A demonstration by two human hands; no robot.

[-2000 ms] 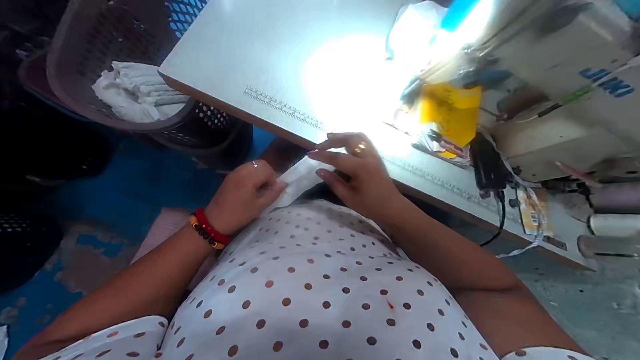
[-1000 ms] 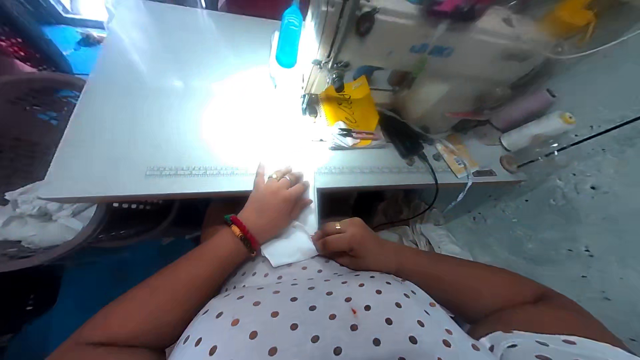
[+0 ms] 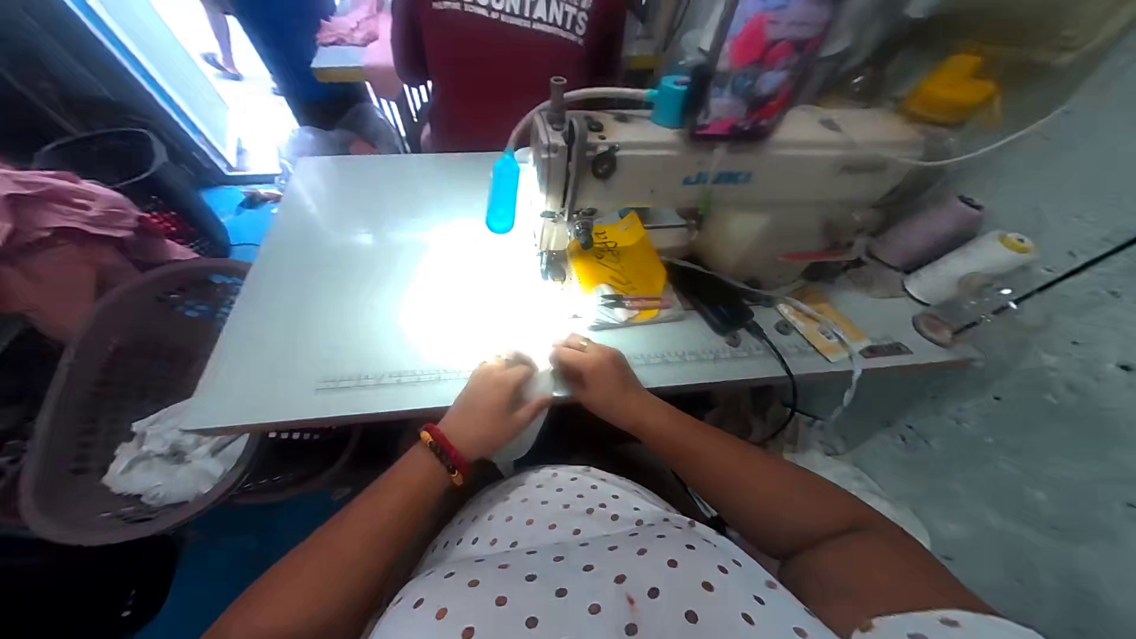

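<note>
Both my hands meet at the front edge of the sewing table (image 3: 355, 293). Between them is a piece of white fabric (image 3: 525, 437) that hangs over the edge toward my lap. My left hand (image 3: 499, 399) grips it from the left, fingers bent over it. From the right, my right hand (image 3: 596, 371) pinches its upper part, fingertips on the tabletop. Glare and blur hide the cloth's far end. Behind my hands stands a Juki sewing machine (image 3: 657, 169), its needle area (image 3: 555, 262) beyond my right hand. A yellow packet (image 3: 621, 257) and small thread snips (image 3: 635, 303) lie by it.
A plastic basket (image 3: 62, 444) with white cloth (image 3: 177, 457) stands left of the table. Thread cones (image 3: 967, 266), a black adapter (image 3: 710, 297) and its cord lie at right. A blue-capped lamp (image 3: 502, 193) hangs by the machine head. Another person (image 3: 510, 80) sits beyond the table.
My hands have moved from over my lap up to the table edge, with the white fabric between them. The view has turned and lifted, bringing in more of the machine.
</note>
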